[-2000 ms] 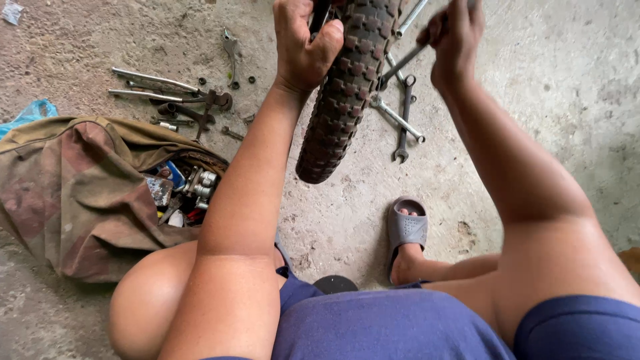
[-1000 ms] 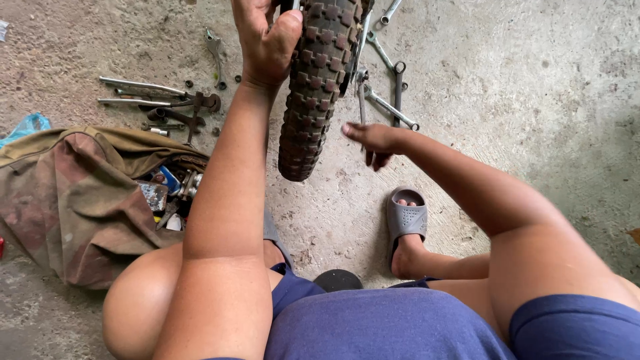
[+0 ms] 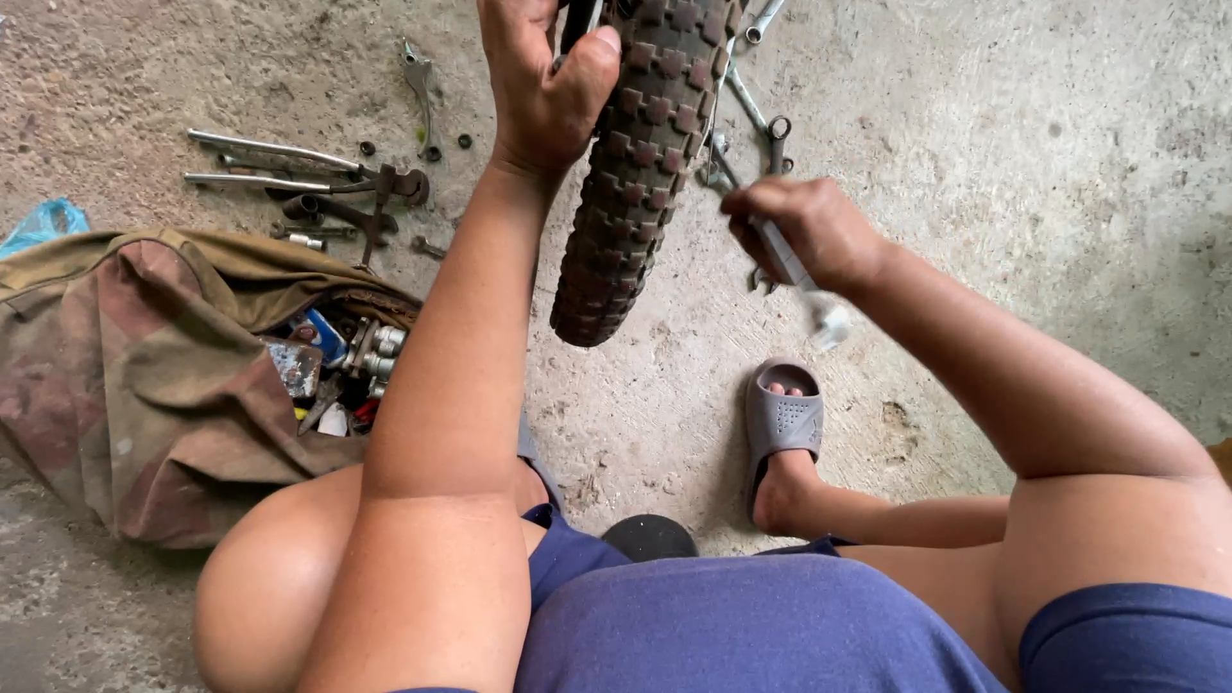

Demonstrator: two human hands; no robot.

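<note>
My left hand is wrapped around a dark part beside the knobbly tyre at the top; the part is mostly hidden by the hand and cut off by the view's edge. Right of the tyre, my right hand grips a silver wrench, whose near end is blurred. Behind that hand, a dark combination wrench and other silver wrenches lie on the concrete floor, partly covered by the hand and the tyre.
Left of my left forearm lie long-handled pliers or cutters, sockets and an adjustable wrench. A camouflage canvas bag holding tools and metal parts stands by my knee. My sandalled foot rests below the tyre, to its right.
My right hand, raised with a dark wrench two seconds ago, came down toward the floor wrenches and now holds a silver one. My left hand has kept its place beside the tyre.
</note>
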